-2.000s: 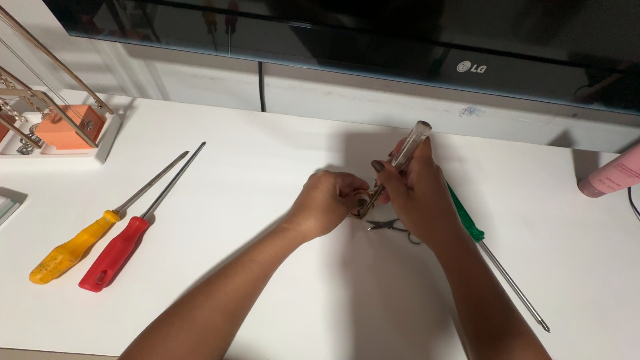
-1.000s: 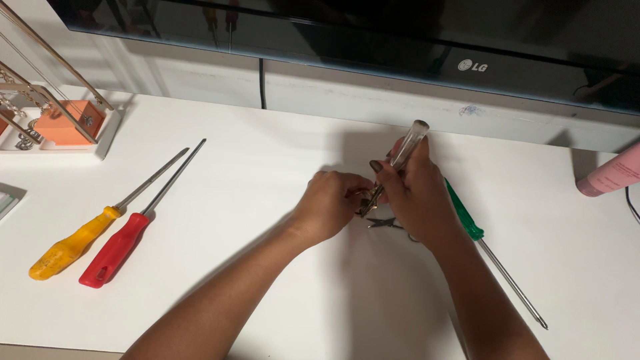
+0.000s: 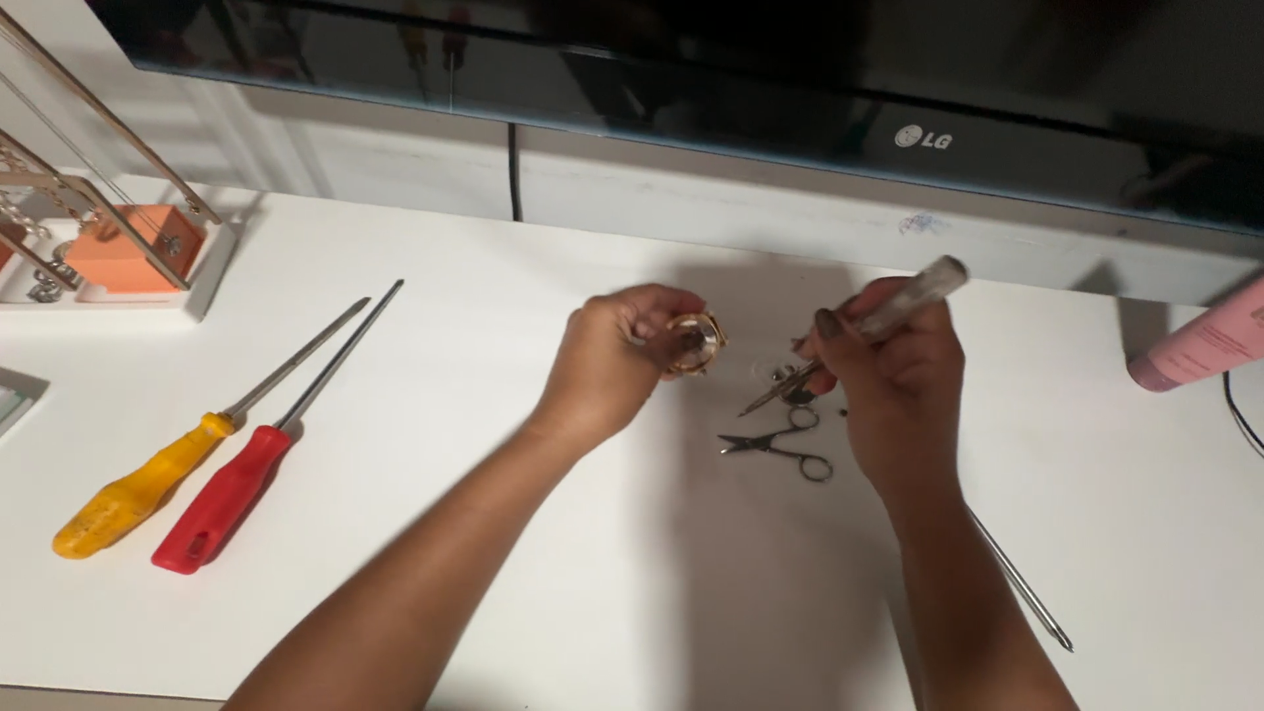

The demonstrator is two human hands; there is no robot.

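Note:
My left hand (image 3: 617,360) holds a gold-rimmed round watch case (image 3: 697,344) between thumb and fingers. In my right hand (image 3: 894,385) is a small screwdriver with a clear handle (image 3: 913,296), its thin tip pointing down and left, apart from the watch case. Small nail scissors (image 3: 775,444) lie spread on the white table just below that tip. Several tiny metal parts (image 3: 787,375) and a dark round piece (image 3: 800,393) lie near my right fingertips, partly hidden by them.
A yellow screwdriver (image 3: 143,489) and a red screwdriver (image 3: 222,504) lie at the left. Another screwdriver's shaft (image 3: 1022,583) shows beside my right forearm. A jewelry stand (image 3: 212,272) is at the back left, a pink tube (image 3: 1205,341) at the right, and an LG screen (image 3: 691,109) behind.
My hands have moved apart, and the screwdriver tip has left the piece in my left hand. The scissors and small parts beside them now show more fully. My right hand now covers the green screwdriver handle.

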